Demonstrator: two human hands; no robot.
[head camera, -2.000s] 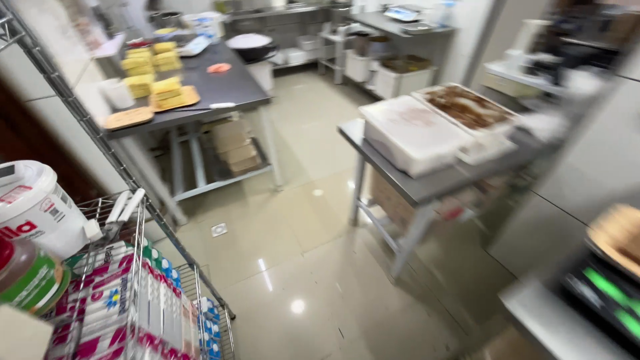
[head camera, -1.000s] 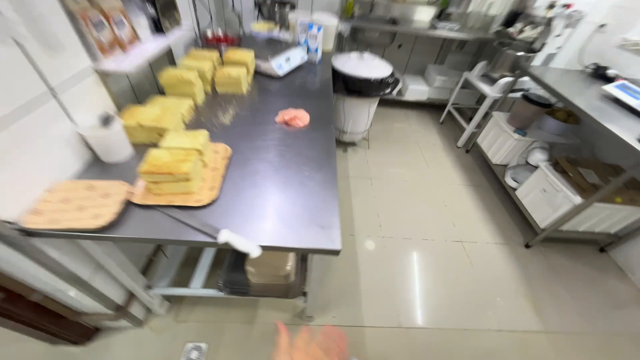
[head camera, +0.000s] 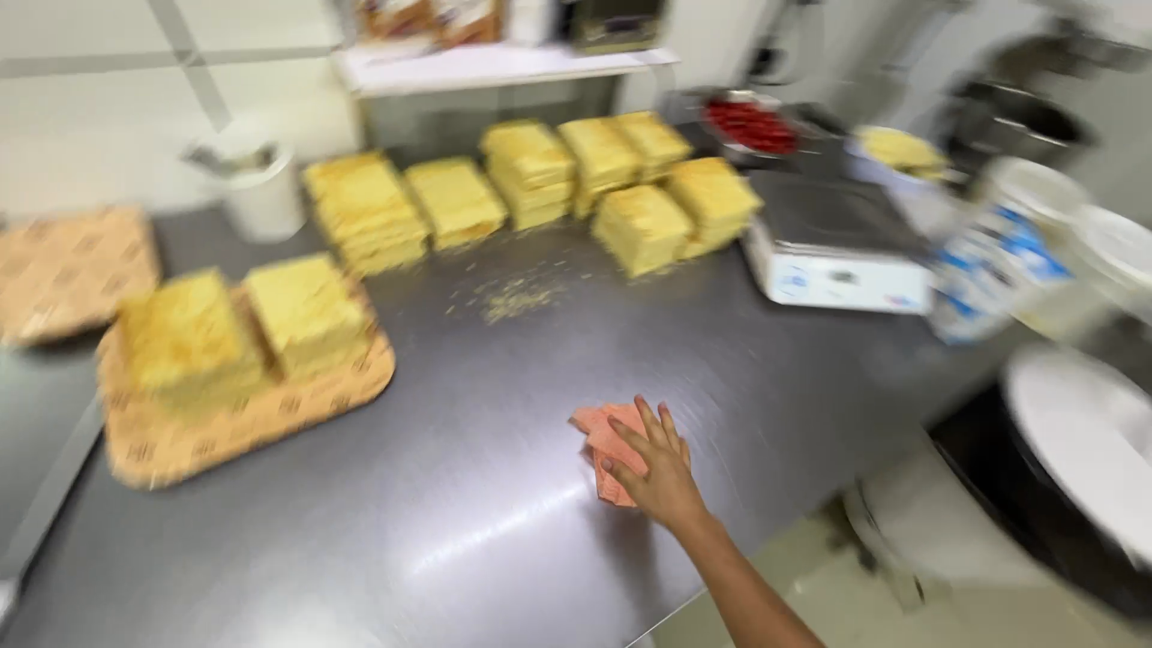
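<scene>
My right hand (head camera: 661, 472) reaches in from the lower right with its fingers spread over a crumpled pink cloth (head camera: 612, 443) on the grey metal table (head camera: 432, 504). The fingers are at the cloth's right side and are not closed on it; whether they touch it I cannot tell. Beyond the cloth lies a scatter of pale crumbs (head camera: 515, 299). Stacks of yellow sponge cake (head camera: 641, 225) stand behind the crumbs. My left hand is out of the picture.
A patterned board (head camera: 261, 418) at the left carries two cake blocks, with a long knife (head camera: 54, 486) beside it. Farther back stand a white tub (head camera: 261, 198), a kitchen scale (head camera: 837, 270), a bowl of red pieces (head camera: 750, 126) and a carton (head camera: 990, 270). A lidded bin (head camera: 1080, 432) is at the right.
The view has swung and come close to the table. My right hand, low in the frame and away from the cloth one second ago, is now over it.
</scene>
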